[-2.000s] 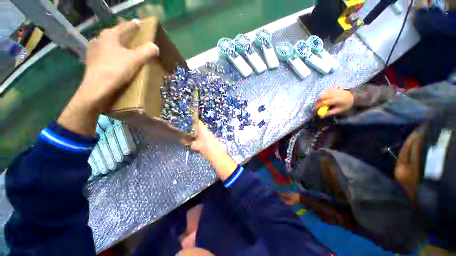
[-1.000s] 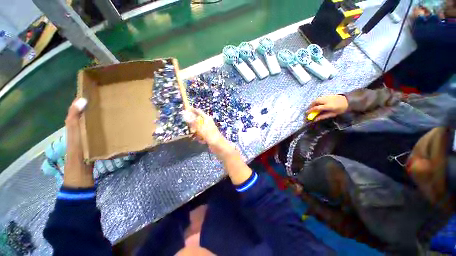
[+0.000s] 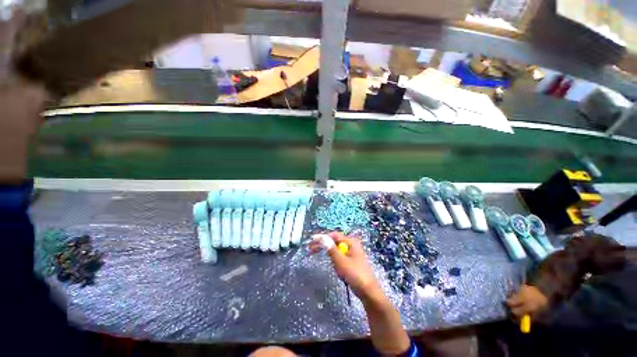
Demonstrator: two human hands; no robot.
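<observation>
My right hand (image 3: 349,259) is over the bench with white coverings on its fingertips, closed around a yellow-handled tool (image 3: 343,248). Just beyond it lies a heap of small teal parts (image 3: 342,212), and to its right a wide pile of small dark metallic parts (image 3: 401,244). A row of teal fans (image 3: 255,226) lies side by side to its left, handles toward me. My left hand (image 3: 21,125) is blurred and cut off at the upper left edge, raised by a blurred brown cardboard box (image 3: 133,42); its fingers are not clear.
Bubble wrap (image 3: 167,293) covers the bench. Another small teal and dark pile (image 3: 78,260) lies far left. Set-aside fans (image 3: 452,206) lie right, before a black and yellow device (image 3: 569,199). A neighbour's hand (image 3: 529,301) holds a yellow-handled tool. A green conveyor (image 3: 209,146) runs behind, with a metal post (image 3: 327,97).
The box has moved from over the bench up to the upper left with my left hand. My right hand has let go of the box. The view has swung round, showing the fan row and teal heap.
</observation>
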